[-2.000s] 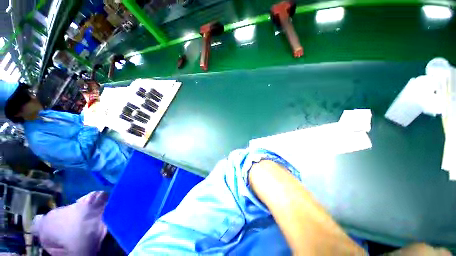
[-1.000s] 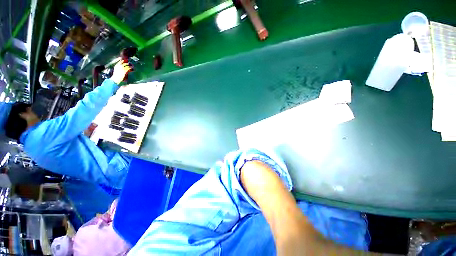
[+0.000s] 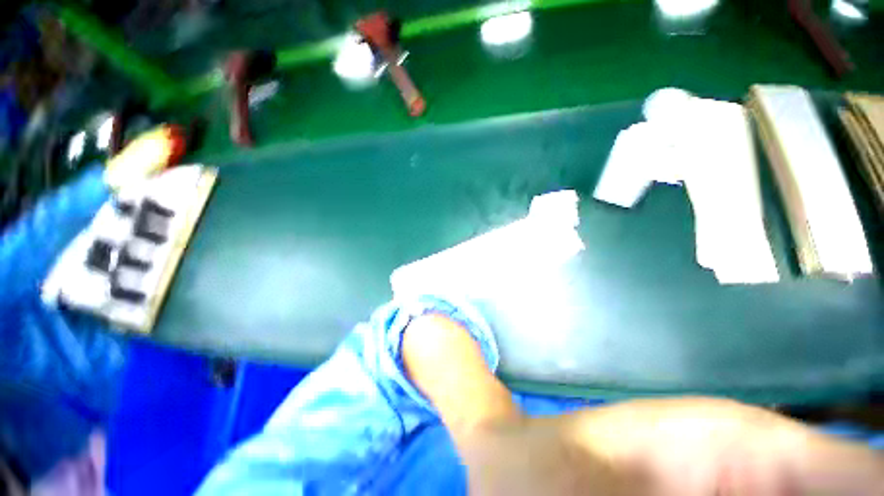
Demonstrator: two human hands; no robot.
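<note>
A long white sheet (image 3: 475, 266) lies on the dark-green bench in front of me, with a small white square wipe (image 3: 554, 205) at its far right end. My left forearm comes out of a light-blue sleeve at the lower middle. My left hand (image 3: 496, 450) is blurred at the bottom, below the sheet. Bare skin that looks like my right hand (image 3: 698, 441) is close to the camera at the bottom right, blurred and cut off. The two run together, and the fingers and anything held cannot be made out.
A white bottle (image 3: 623, 167), white label sheets (image 3: 729, 194), a strip stack (image 3: 819, 184) and cardboard (image 3: 868, 136) are at right. Dark-red handheld units (image 3: 393, 66) lie along the green conveyor. At left, a person's hand (image 3: 143, 160) is beyond a board (image 3: 184, 237) with black parts.
The view has turned right, bringing the strip stack and cardboard into view. More bare skin shows at the bottom right. The other person's hand is now near the board's far edge.
</note>
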